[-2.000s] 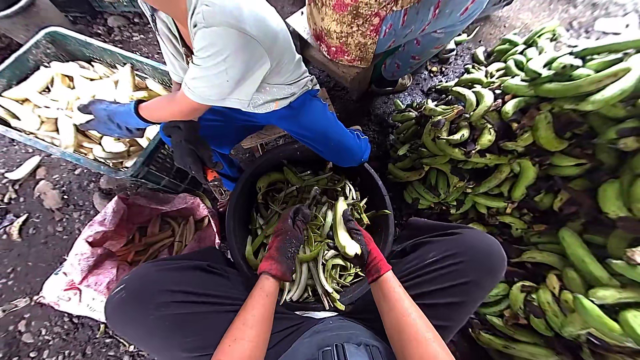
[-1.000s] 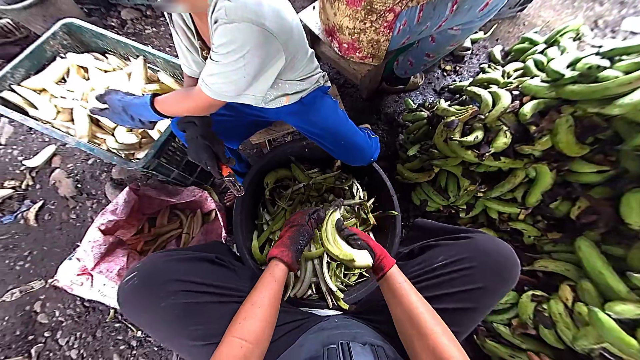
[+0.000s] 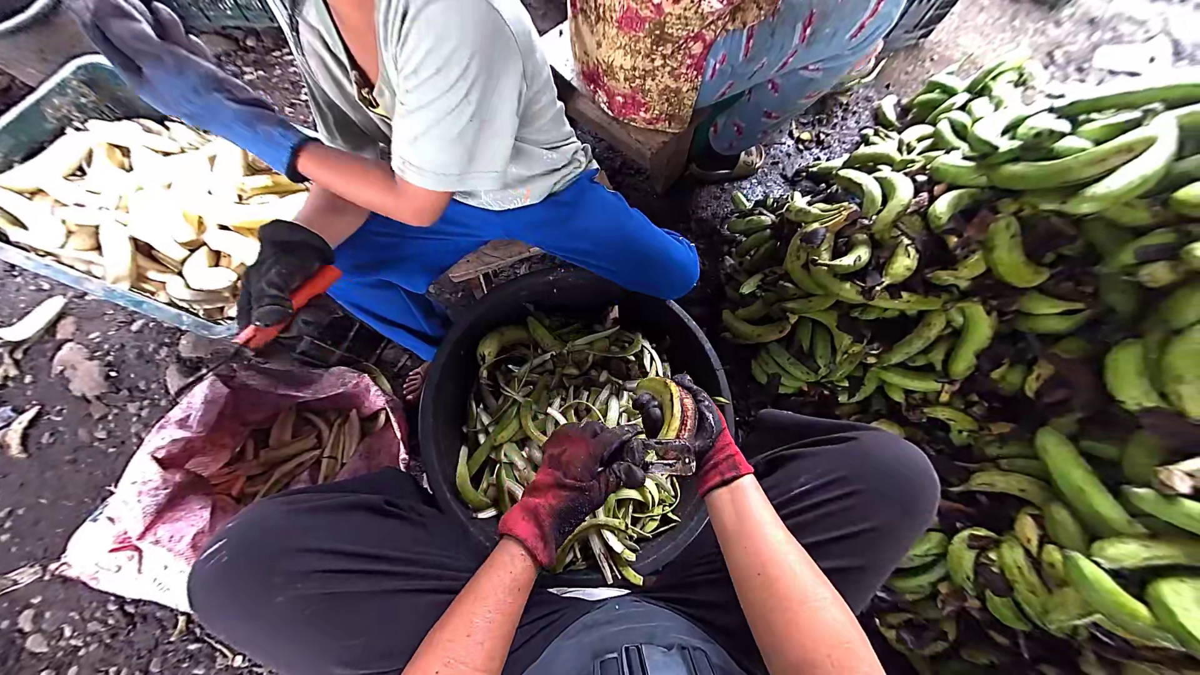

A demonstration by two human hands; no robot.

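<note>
My left hand (image 3: 577,483), in a stained red and black glove, holds a small tool with a metal blade (image 3: 670,457), its handle mostly hidden by the fingers. In my right hand (image 3: 708,436), gloved alike, is a partly peeled green plantain (image 3: 667,403) with a brownish opened side, close to the blade. Both hands are over a round black tub (image 3: 436,412) between my knees. Many green and whitish peel strips (image 3: 534,422) lie in that tub.
A co-worker in blue trousers (image 3: 525,234) sits opposite, gloved, holding an orange-handled tool (image 3: 291,309). Peeled plantains fill a green crate (image 3: 84,94) at upper left. A pink sack (image 3: 159,506) with brownish pieces lies left. Green plantains (image 3: 1012,253) are heaped right. Another person's patterned clothing (image 3: 637,66) shows above.
The plantain has turned in my right hand and now shows a brownish side. The co-worker's blue-gloved hand has lifted from the peeled plantains in the crate.
</note>
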